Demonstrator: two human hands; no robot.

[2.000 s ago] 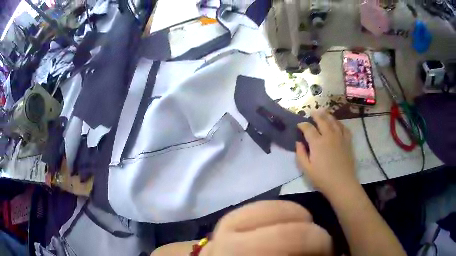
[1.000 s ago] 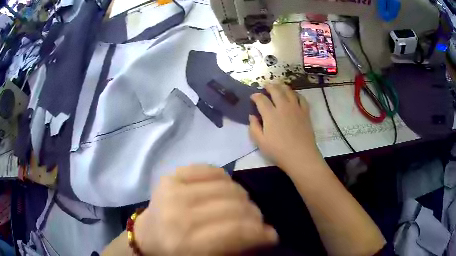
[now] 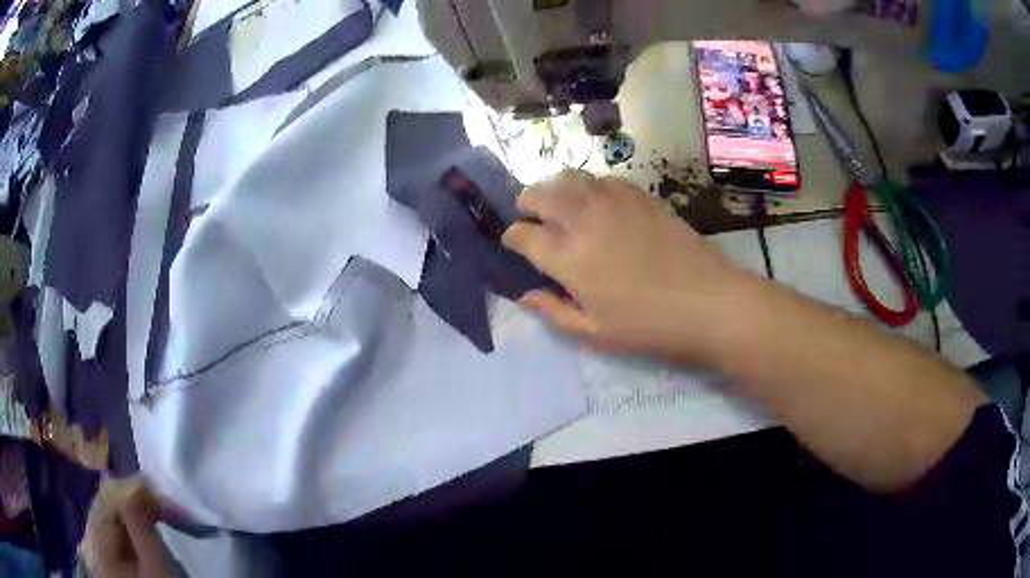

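Observation:
A large garment panel (image 3: pixel 282 452), pale side up with a dark seam line, lies on the table left of and below the machine. A curved dark piece (image 3: pixel 424 158) with a small dark red-marked patch lies on it near the lit needle area. My right hand (image 3: pixel 599 260) holds the right part of the dark piece between fingers and thumb. My left hand (image 3: pixel 124 525), blurred, is at the panel's lower left edge, partly cut off by the frame's bottom; whether it grips cloth cannot be told.
The sewing machine head (image 3: pixel 520 45) stands above the panel. A lit smartphone (image 3: pixel 748 113) with its cable, scissors (image 3: pixel 881 260) with red and green handles, and a small white-and-black device (image 3: pixel 977 124) are at right. Dark cut fabric (image 3: pixel 102 203) lies at left.
My left hand has moved from the bottom middle to the lower left, at the panel's edge. My right hand has moved inward over the dark piece, whose right part is now bunched.

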